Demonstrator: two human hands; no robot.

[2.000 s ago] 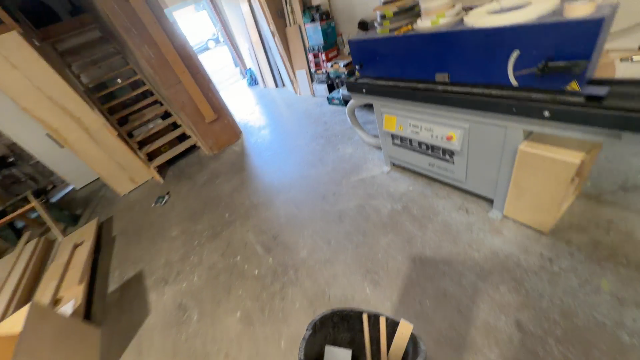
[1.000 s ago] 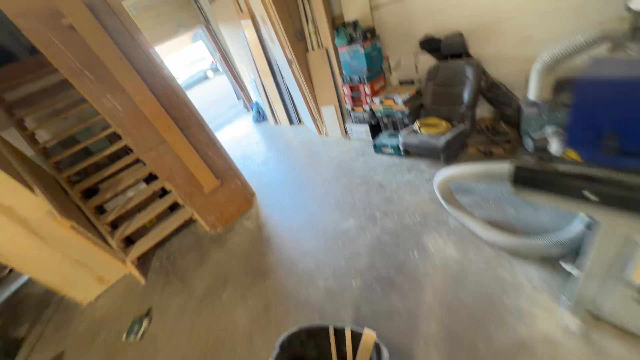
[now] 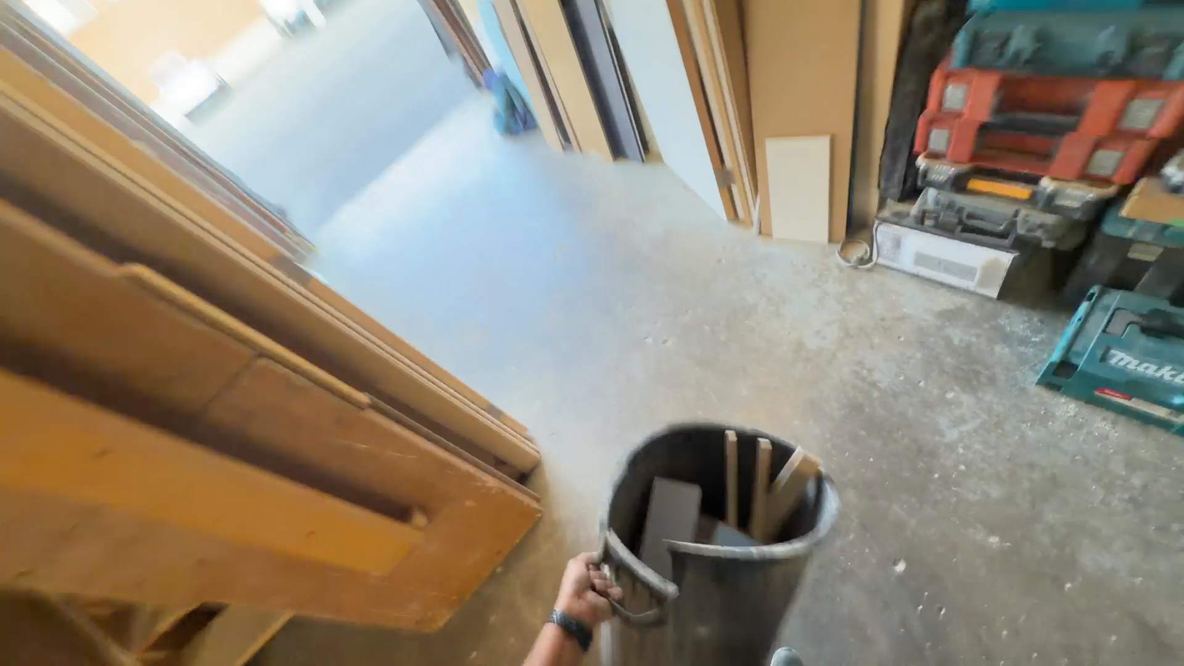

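At the bottom centre, my left hand (image 3: 589,589), with a dark band on its wrist, is closed on the side handle of a black plastic bin (image 3: 731,601). The bin's rim has a split or notch close to the hand. Inside it stand thin wood strips (image 3: 761,486) and a flat grey-brown offcut (image 3: 672,518), leaning against the wall of the bin. My right hand is out of view.
Large wooden panels (image 3: 305,444) lean at the left, their corner near the bin. Boards (image 3: 800,92) stand against the wall ahead. Stacked tool cases (image 3: 1045,120) and a teal Makita case (image 3: 1124,356) sit at the right. A bright doorway opens at the upper left.
The view has turned away from the grey Felder machine, towards the doorway and leaning boards. The bin now shows more fully, and my left hand has come into view on its handle.
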